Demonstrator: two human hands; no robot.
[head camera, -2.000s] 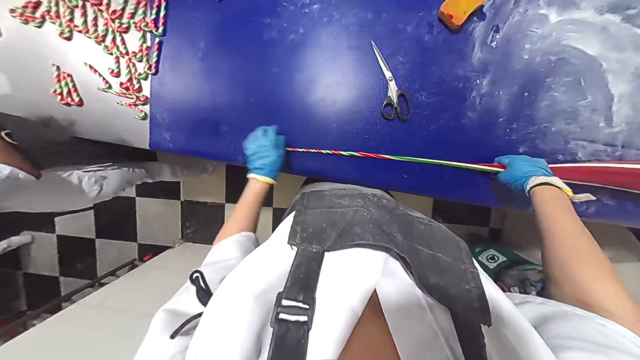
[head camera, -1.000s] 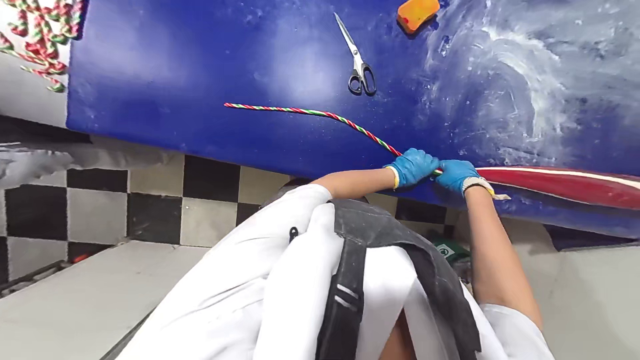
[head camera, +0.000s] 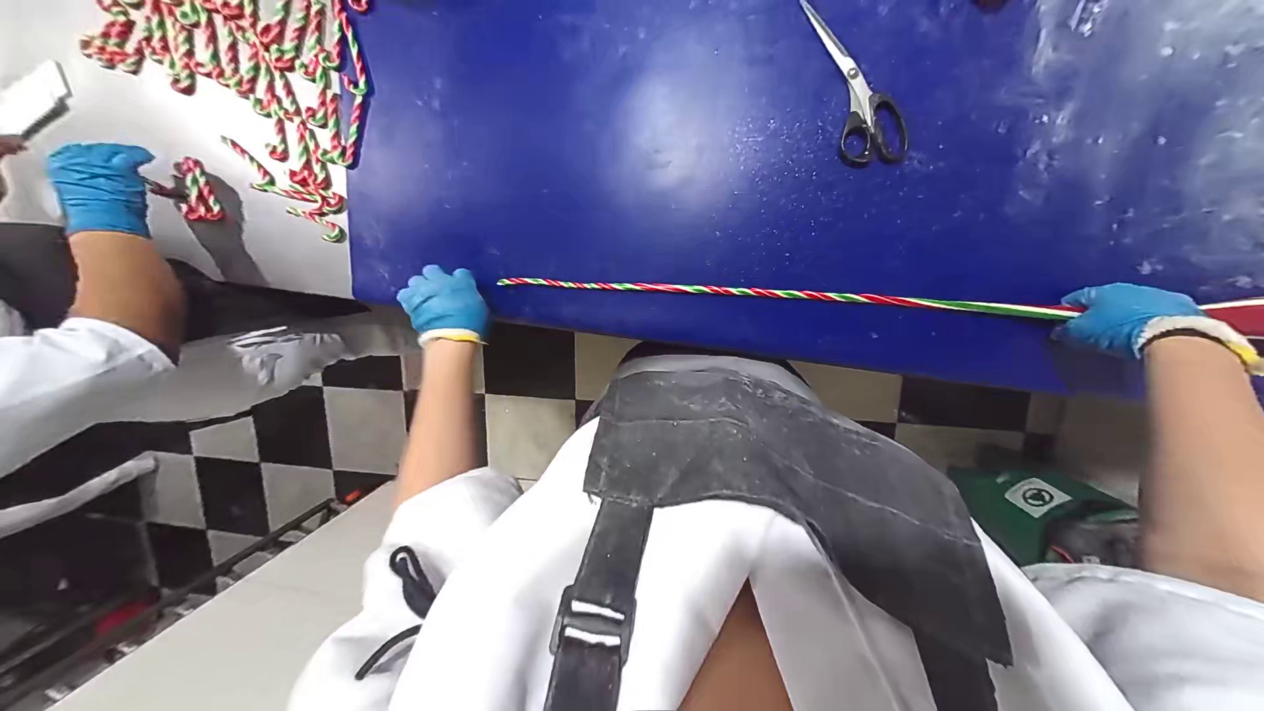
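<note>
A thin rope of candy (head camera: 731, 290), twisted in red, green and white, lies along the near edge of the blue work surface (head camera: 612, 168). Its left part is tightly twisted; toward the right the stripes run straighter. My right hand (head camera: 1131, 316), in a blue glove, is closed round the rope where it meets the thicker red and white candy mass (head camera: 1239, 316) at the right edge. My left hand (head camera: 444, 301), also gloved in blue, rests at the table edge just left of the rope's tip, apart from it; its fingers are curled and their undersides are hidden.
Scissors with black handles (head camera: 859, 99) lie beyond the rope. Many striped candy canes (head camera: 267, 59) lie on the white surface at the left. A co-worker's blue-gloved hand (head camera: 104, 188) is beside a small candy bundle (head camera: 197, 190). A white object (head camera: 35, 99) is farther left.
One second ago my hands were close together on the rope; now they are far apart, my left at the rope's free end. The co-worker's gloved hand has come into view. The view has shifted left.
</note>
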